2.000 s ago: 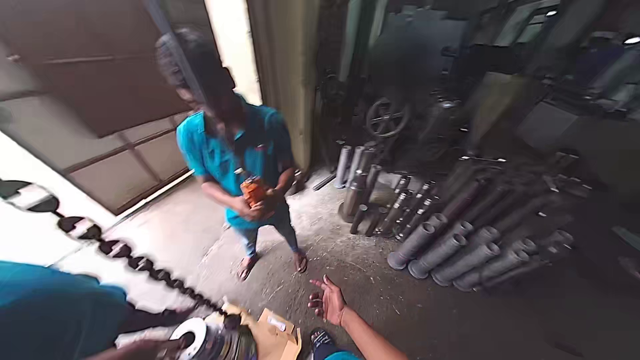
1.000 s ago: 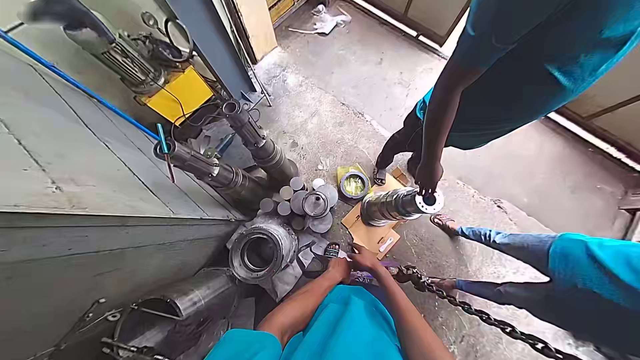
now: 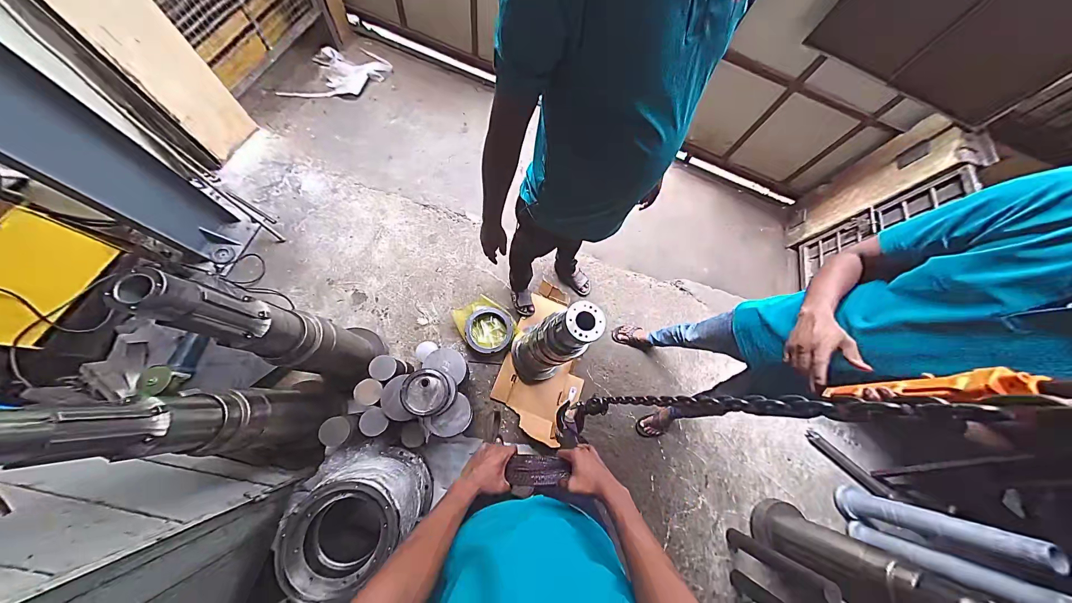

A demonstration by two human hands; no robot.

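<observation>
A dark webbing strap point(image 3: 538, 471) is stretched between my left hand point(image 3: 489, 469) and my right hand point(image 3: 588, 471), low in the view in front of my body. Both hands are closed on it. Just above my right hand a hook point(image 3: 569, 419) hangs at the end of a dark metal chain point(image 3: 712, 405) that runs off to the right. Beyond my hands a stepped metal shaft with a drilled flange point(image 3: 557, 339) stands on flattened cardboard point(image 3: 536, 402). A metal ring point(image 3: 489, 329) lies on yellow wrapping to its left.
Round metal bars point(image 3: 394, 394) and a large hollow cylinder point(image 3: 343, 528) are at left, near tall machined columns point(image 3: 243, 322). One co-worker point(image 3: 611, 109) stands beyond the shaft; another point(image 3: 946, 293), at right, is by an orange object point(image 3: 938, 385). Pipes point(image 3: 955, 528) lie lower right.
The view has swung strongly. The co-worker beyond, whose hand was on the shaft's top a second ago, now stands upright with that arm hanging. My hands now hold the strap stretched between them.
</observation>
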